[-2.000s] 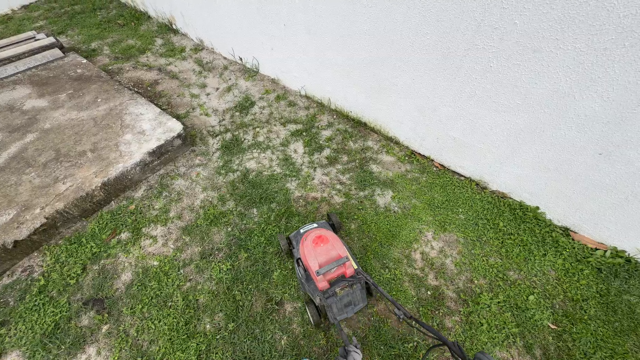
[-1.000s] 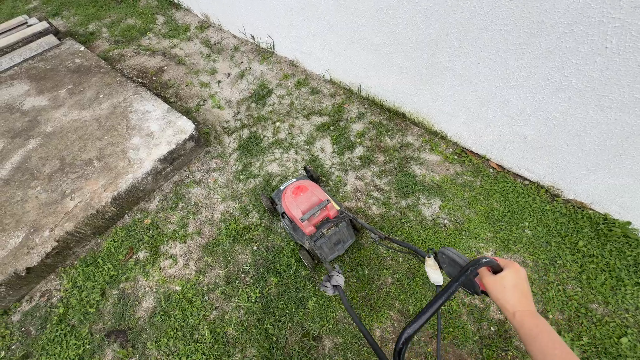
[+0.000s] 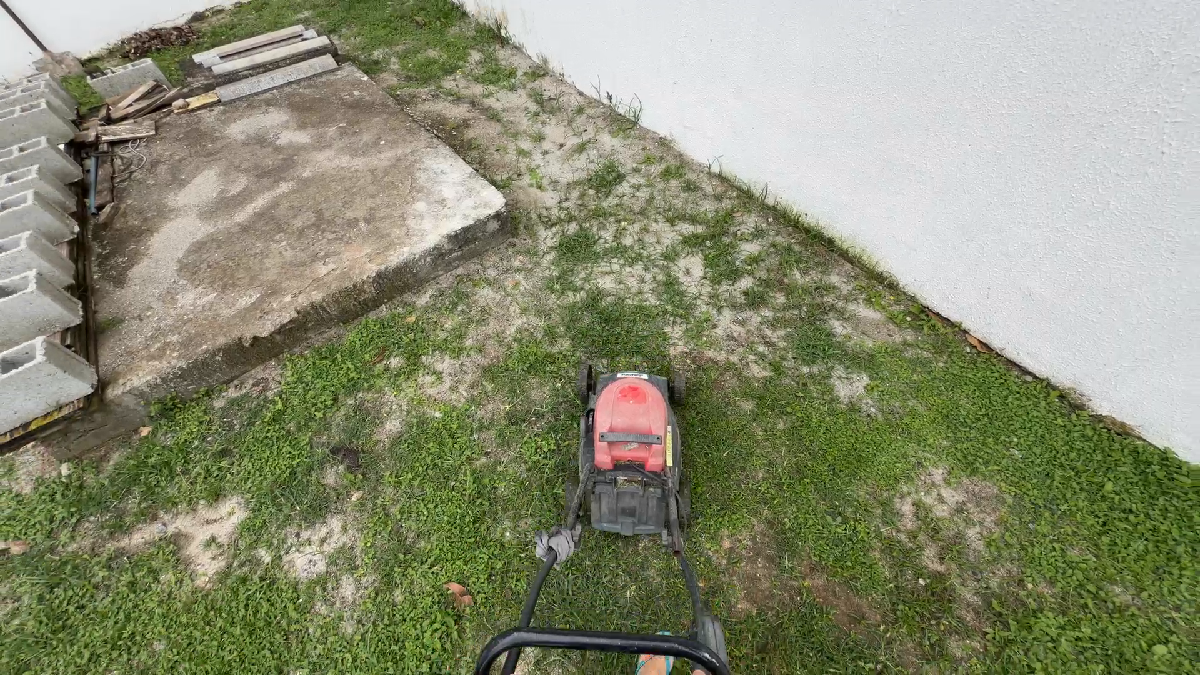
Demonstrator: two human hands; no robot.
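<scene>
A red and black push lawn mower [image 3: 633, 450] stands on patchy grass at the lower middle of the head view, its front pointing up the frame. Its black tubular handle [image 3: 600, 641] runs back to the bottom edge. A grey cloth [image 3: 559, 544] is wrapped around the left handle tube. On the right tube near the bottom is a dark switch box [image 3: 712, 637]. Neither of my hands is in view, so what they hold is hidden. Part of a foot in a sandal [image 3: 654, 664] shows below the handle bar.
A raised concrete slab [image 3: 281, 216] lies at upper left, with concrete blocks [image 3: 37, 305] along its left side and concrete beams [image 3: 272, 61] behind. Wood scraps [image 3: 127, 112] lie at its far left corner. A white wall [image 3: 891, 141] runs along the right.
The mower has turned from angled to straight ahead. My right hand, on the handle one second ago, is out of the frame. The view has shifted, showing more of the slab and the blocks.
</scene>
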